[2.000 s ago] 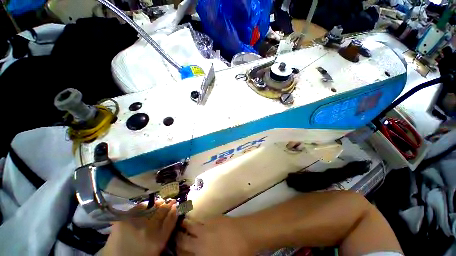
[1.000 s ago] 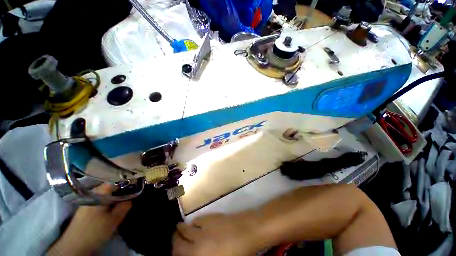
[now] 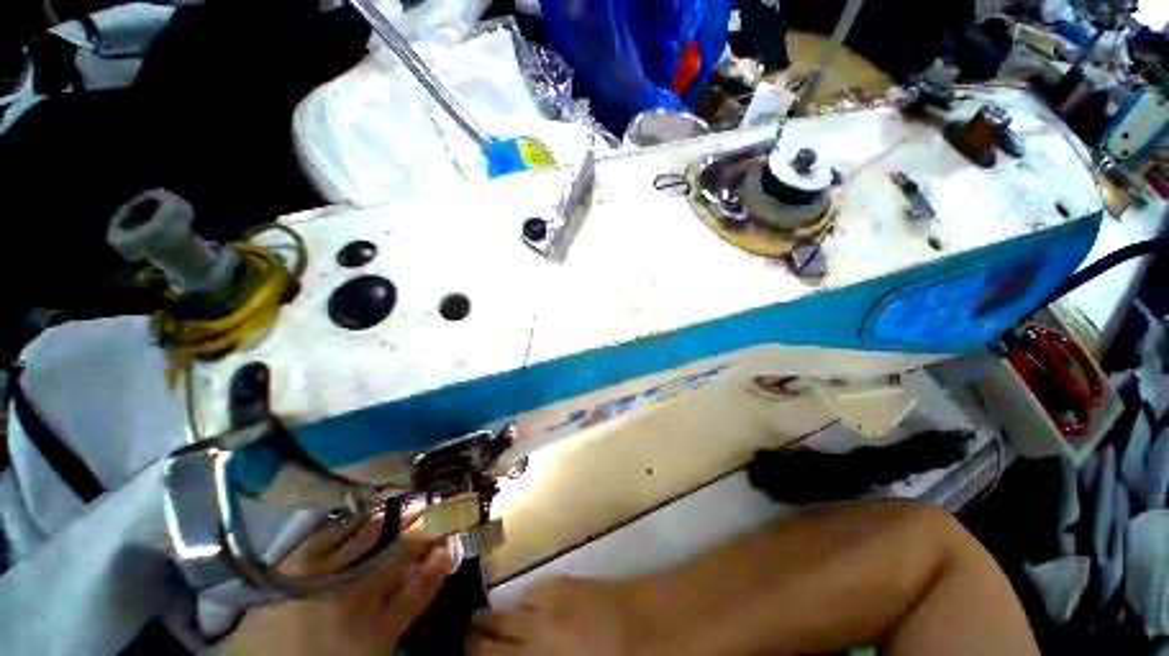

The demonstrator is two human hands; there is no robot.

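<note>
The white sewing machine point(image 3: 654, 301) with a blue band crosses the view. Black fabric point(image 3: 445, 607) lies below the presser foot area at the head's left end. My left hand point(image 3: 353, 579) is on the fabric's left side, fingers reaching close to the foot and partly hidden by the shiny thread take-up guard point(image 3: 195, 510). My right hand point(image 3: 545, 618) has curled fingers at the fabric's right edge, cut off by the bottom of the frame. The needle point and seam are hidden. Pale grey cloth point(image 3: 96, 551) with a black stripe drapes at left.
A black fuzzy strip point(image 3: 862, 469) lies on the table right of the bed. A side tray point(image 3: 1026, 408) holds red-handled items point(image 3: 1061, 378). A silver gooseneck lamp point(image 3: 430, 77) and blue plastic bag point(image 3: 628, 51) are behind the machine. Cloth pieces point(image 3: 1058, 519) heap at the right.
My left hand, apart from my right a second ago, is back close to the foot and nearer my right hand. Less black fabric shows between them. The camera view has shifted slightly.
</note>
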